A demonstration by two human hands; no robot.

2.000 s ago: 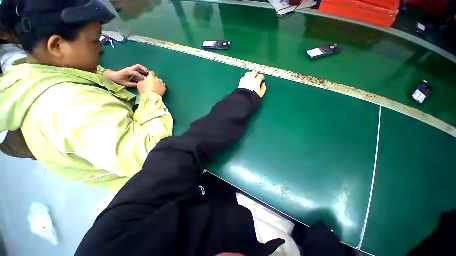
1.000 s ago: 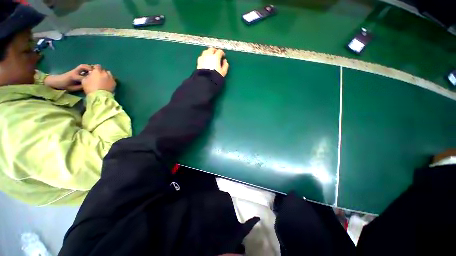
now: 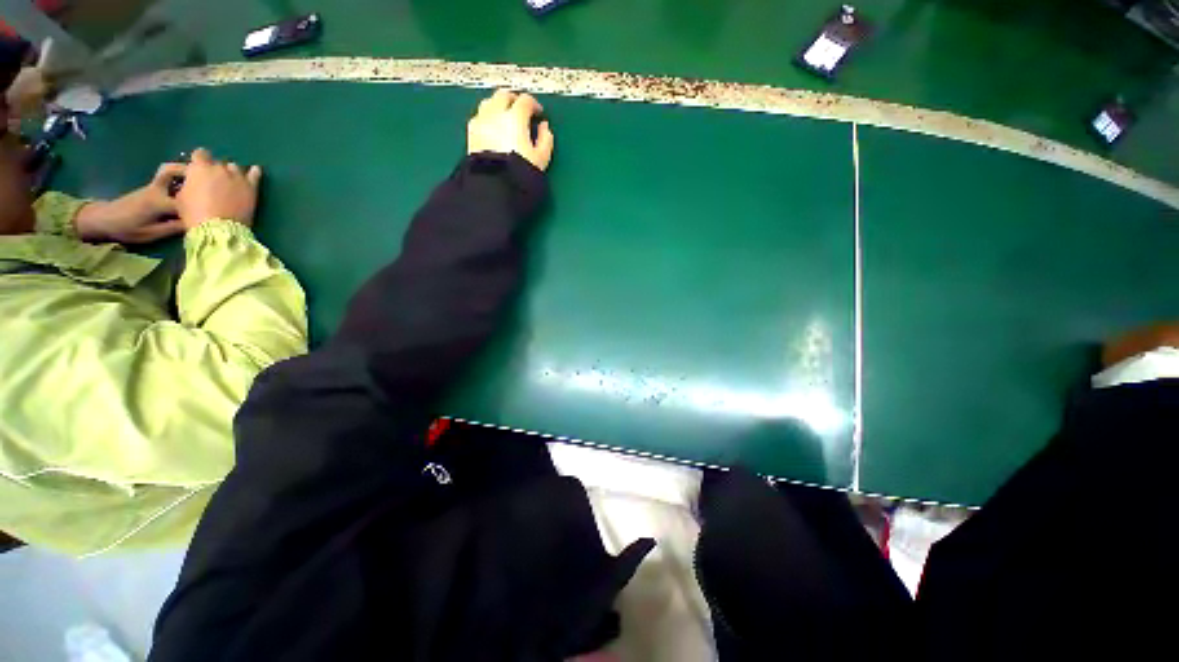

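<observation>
My left hand (image 3: 511, 127), at the end of a long black sleeve, rests on the green tabletop (image 3: 685, 285) just on the near side of the worn pale strip (image 3: 672, 91). Its fingers are bent down; whether anything lies under them is hidden. My right hand is not identifiable; only a small pinkish patch shows at the bottom edge. Beyond the strip, several small dark phone units with pale labels lie spaced out: one at far left (image 3: 281, 35), one cut by the top edge (image 3: 543, 4), one right of centre (image 3: 834, 43) and one at right (image 3: 1112, 120).
A person in a yellow-green jacket (image 3: 129, 362) sits at left, both hands (image 3: 194, 201) around a small dark item. Another black-clothed figure (image 3: 1060, 530) is at right, with a pale cuff and a patch of skin. A thin white line (image 3: 856, 298) crosses the tabletop.
The view has swung to the right and down. The phone units have shifted left relative to the white line. My left hand stays by the strip. A pale cuff has appeared at right.
</observation>
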